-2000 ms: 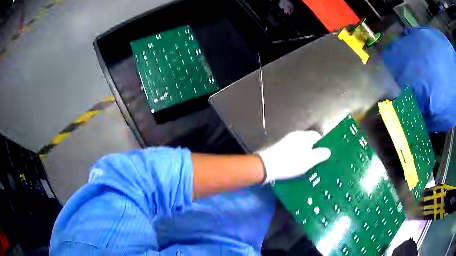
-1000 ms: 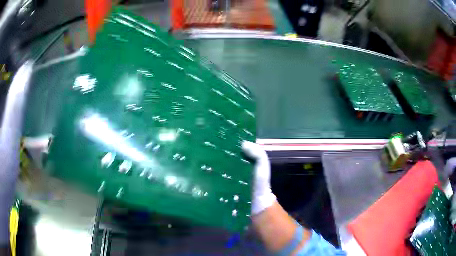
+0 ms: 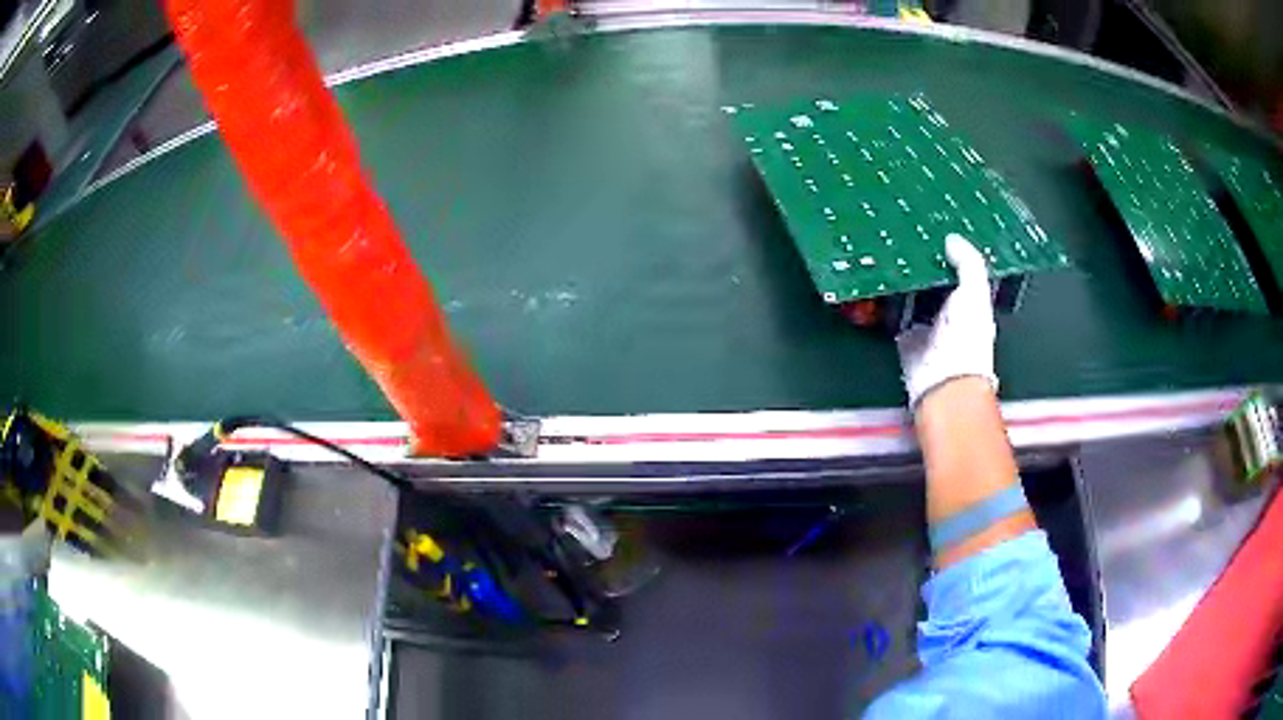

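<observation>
A green printed circuit board [image 3: 901, 197] lies flat, pads up, over the conveyor belt right of centre. Dark and reddish parts show under its near edge. My right hand [image 3: 957, 338], in a white glove with a blue-grey wrist band, grips that near edge. The thumb is on top and the other fingers are partly hidden under the edge. My left hand is not in view.
The green conveyor belt [image 3: 591, 281] carries more boards [image 3: 1175, 218] at the right. A thick red-orange tube [image 3: 338, 239] comes down to the near rail. A block with a yellow pad [image 3: 242, 495] stands left. A black bin [image 3: 732, 647] is below.
The view has swung to the conveyor and steadied. The large board close in front is out of view. My right hand now grips a board over the belt.
</observation>
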